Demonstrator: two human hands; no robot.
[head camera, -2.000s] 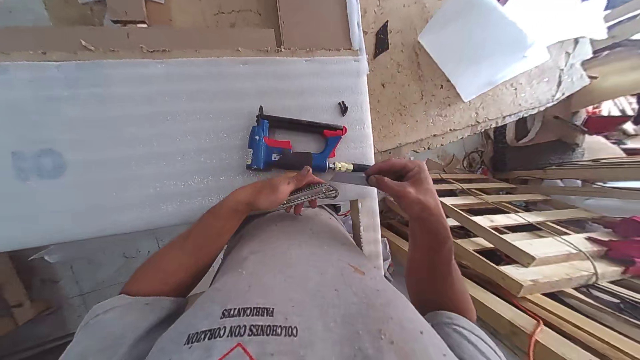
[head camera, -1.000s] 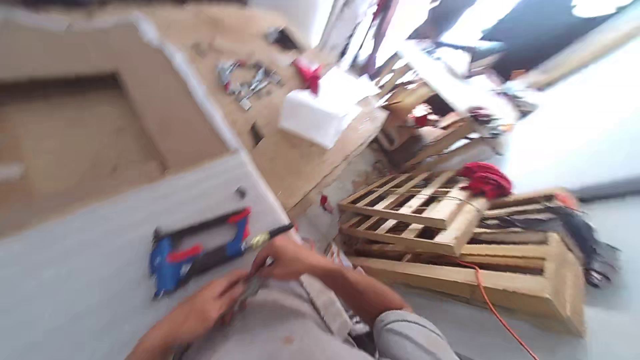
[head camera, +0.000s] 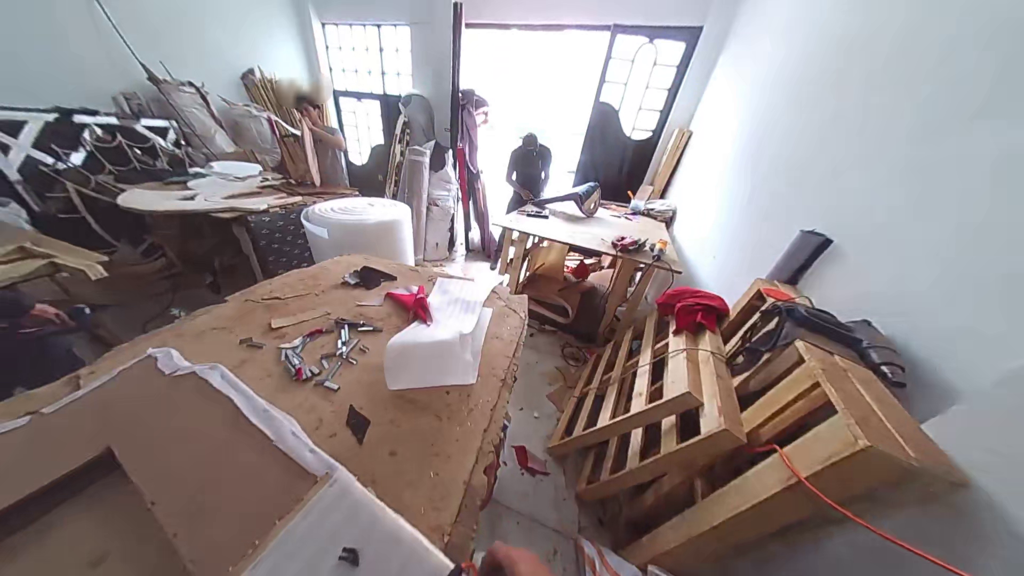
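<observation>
Only the blurred top of my right hand (head camera: 514, 560) shows, at the bottom edge in the head view; its fingers and anything in them are cut off. Just left of it is a small red and black part, too cropped to identify. My left hand is out of view. A small dark piece (head camera: 349, 556) lies on the white foam sheet (head camera: 364, 520) over the panel. Beyond the foam, a brown board panel (head camera: 232, 424) with a recessed opening rests on the worktable (head camera: 416, 432). Loose metal staple strips (head camera: 340, 352) are scattered on that table.
White foam pieces (head camera: 436, 344) and red fabric (head camera: 410, 304) lie on the worktable. Slatted wooden frames (head camera: 656, 392) and an orange cord (head camera: 848, 512) are at the right. One person (head camera: 528, 170) stands at a far table (head camera: 592, 232); another (head camera: 324, 144) is at the back left.
The view has swung up and toward the room. The blue staple gun and my left hand, both seen earlier, are out of view, and only part of my right hand still shows.
</observation>
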